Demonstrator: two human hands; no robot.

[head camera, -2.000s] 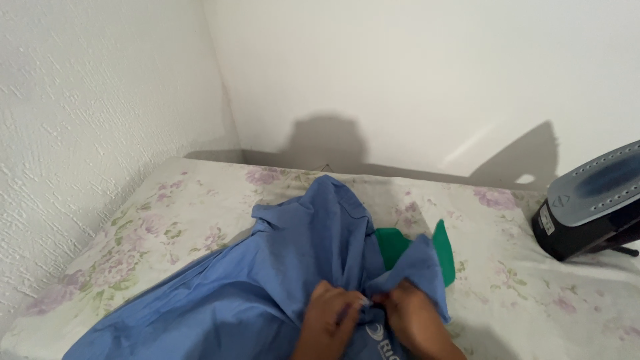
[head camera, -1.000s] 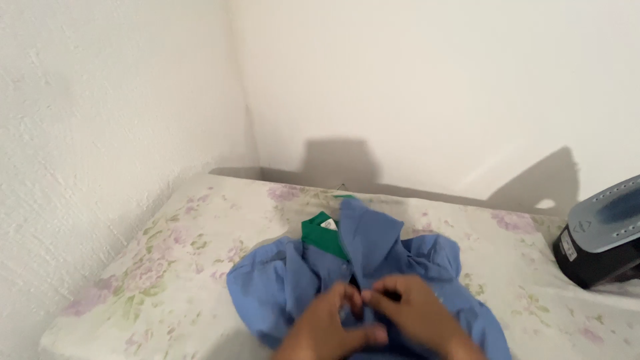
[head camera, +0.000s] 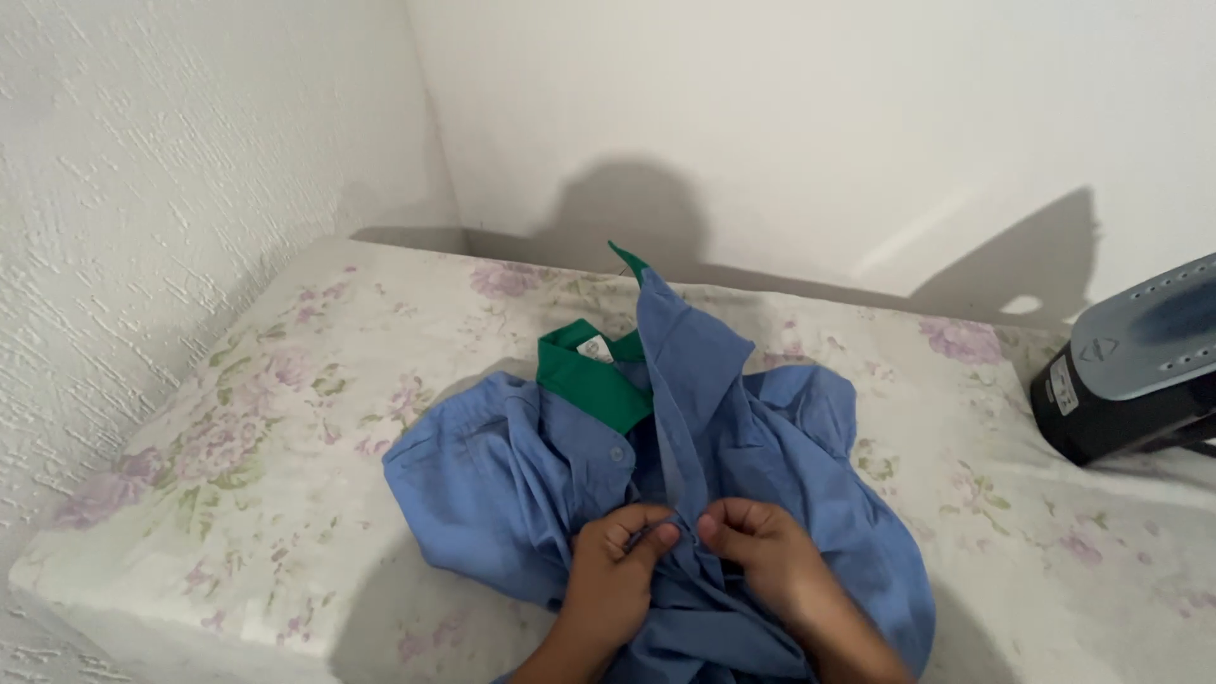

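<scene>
A blue button-up shirt [head camera: 475, 475] lies rumpled on a floral cloth, its collar toward the wall. The green collar [head camera: 594, 385] has a small white label inside, and a button shows just below it. One front edge of the shirt stands up in a fold with a green tip. My left hand [head camera: 622, 570] pinches the front placket between thumb and fingers. Close to its right, my right hand [head camera: 760, 551] pinches the other side of the placket opening. The fingertips of both hands nearly meet; what lies between them is partly hidden.
A clothes iron [head camera: 1130, 380] rests at the right, its soleplate facing up and outward. The floral cloth [head camera: 285, 427] covers the padded surface below the shirt. A textured wall [head camera: 190, 190] rises at the left and a smooth one behind.
The shirt has been turned and gathered: its green collar, at the right two seconds ago, now lies open above my hands. Both hands still work at the shirt front.
</scene>
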